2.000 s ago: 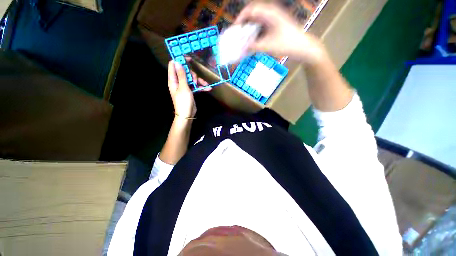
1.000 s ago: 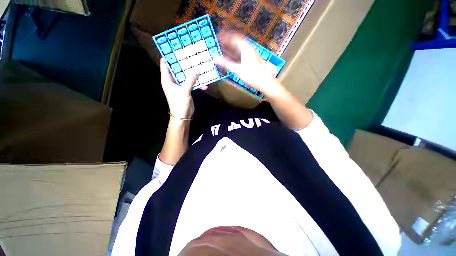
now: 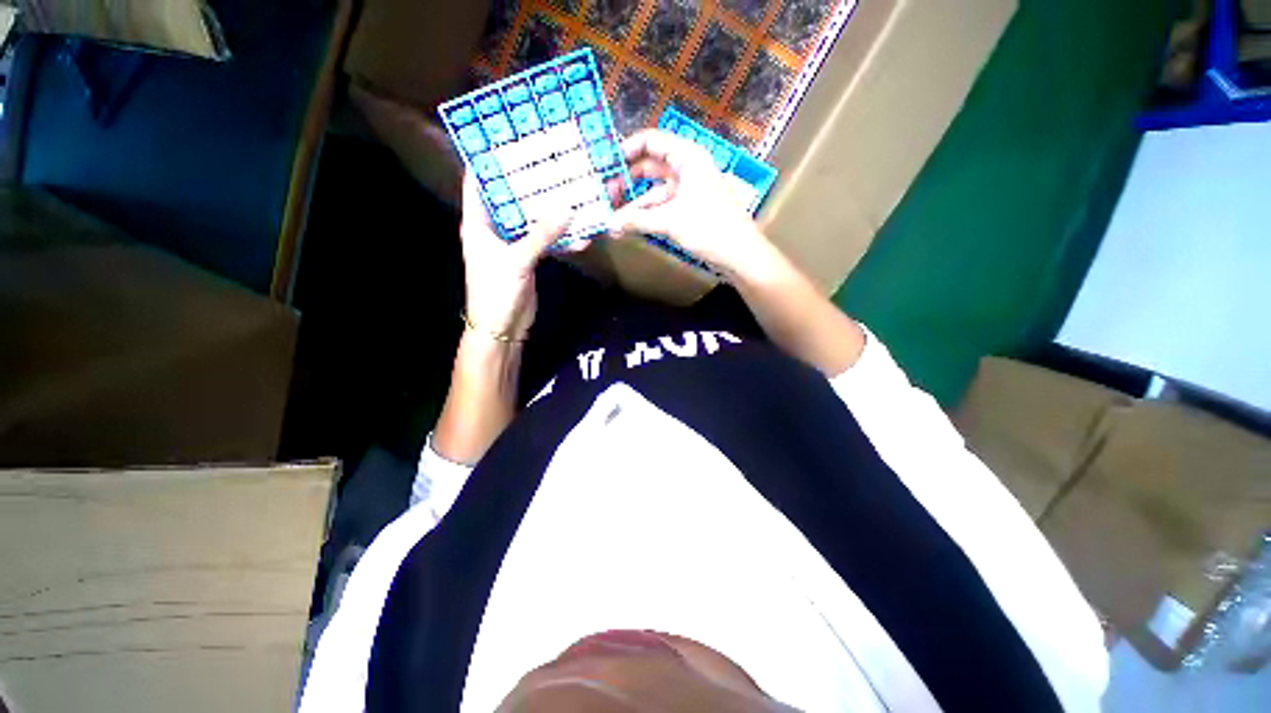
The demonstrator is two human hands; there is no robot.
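Note:
A blue key frame [image 3: 521, 107] with a white key block [image 3: 548, 165] in its opening is held tilted up over the near edge of the supply carton. My left hand [image 3: 502, 254] holds it from the lower left, thumb on its lower edge. My right hand [image 3: 686, 206] grips its right edge with the fingers. An assembled keypad [image 3: 746, 169] lies on the carton's edge, mostly hidden behind my right hand and forearm.
The supply carton [image 3: 885, 132] holds an orange grid layer [image 3: 711, 59]. Cardboard boxes [image 3: 153, 557] stand at the lower left and right. A white-topped surface [image 3: 1178, 265] is at the right. Crumpled clear plastic [image 3: 1245, 613] is at the lower right. The floor is green.
The white block in my right hand is now inside the blue frame. My right hand has come down from over the carton to the frame's right edge.

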